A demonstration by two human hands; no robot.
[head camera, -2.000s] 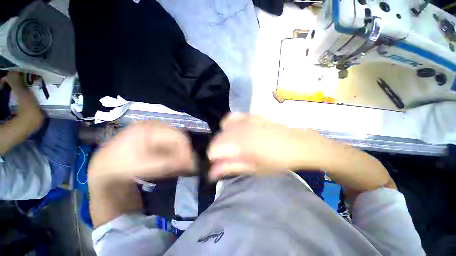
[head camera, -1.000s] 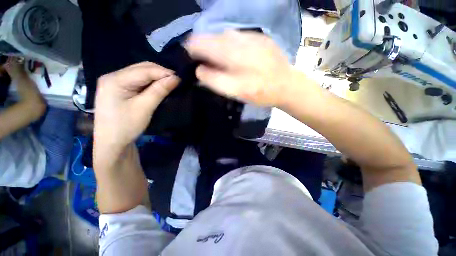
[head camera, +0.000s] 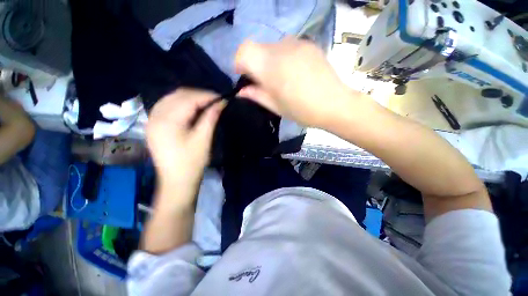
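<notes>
The black garment (head camera: pixel 249 127) lies over the table's front edge and hangs down toward my lap. Its pale blue-grey lining (head camera: pixel 263 26) shows at the top, beyond my hands. My left hand (head camera: pixel 185 124), blurred, pinches a narrow black edge of the garment. My right hand (head camera: pixel 283 78) pinches the same edge a short way to the right, so a short black fold is held between the two hands. The fingertips are partly blurred. White pieces (head camera: pixel 118 118) lie on the black cloth to the left.
The white sewing machine (head camera: pixel 428 43) stands at the right, with black snips (head camera: pixel 446 111) on its bed. White cloth (head camera: pixel 498 147) lies at the far right. Another person's arm (head camera: pixel 14 130) shows at the left edge. A blue crate (head camera: pixel 101 254) is below left.
My left hand has moved right, closer to my right hand, and the black edge now shows between them. The lining is spread more to the left, and the white pieces show again at the left.
</notes>
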